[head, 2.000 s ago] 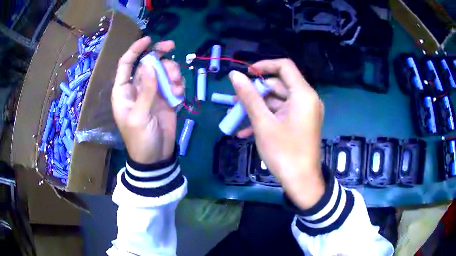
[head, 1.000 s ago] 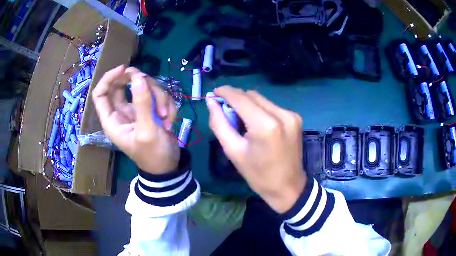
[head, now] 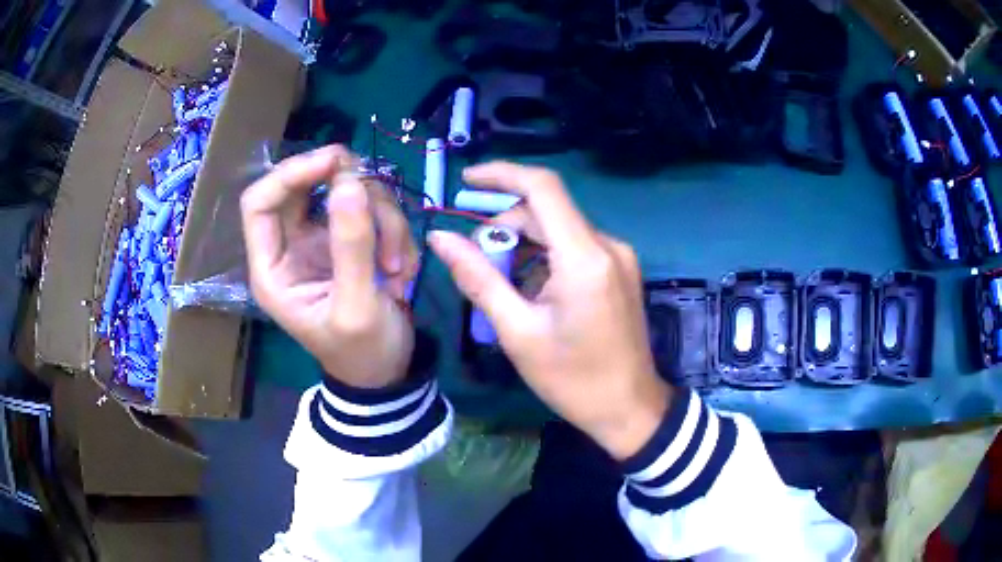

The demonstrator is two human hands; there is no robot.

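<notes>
My right hand (head: pixel 571 318) holds a blue cell (head: pixel 493 269) between thumb and fingers, its round end facing up. Thin red and black leads (head: pixel 456 211) run from near that cell to my left hand (head: pixel 341 263). My left hand's fingers are curled and pinched around the leads; its fingertips are blurred and its palm is partly hidden. Other blue cells lie beyond the hands: one upright in view (head: pixel 435 172), one farther back (head: pixel 461 115), one lying sideways (head: pixel 486 201). Another shows partly behind my left wrist.
Black housings with oval rings (head: pixel 756 327) stand in a row at right front. Filled housings with blue cells (head: pixel 937 217) are grouped far right. Loose black housings (head: pixel 811 126) are heaped at the back. A cardboard carton (head: pixel 203 368) of blue cells and crumpled clear plastic (head: pixel 209 293) are at left.
The cell in my right hand has turned so that its round end shows. My left hand has moved from holding a cell to pinching at the leads. Both hands are closer together than at first.
</notes>
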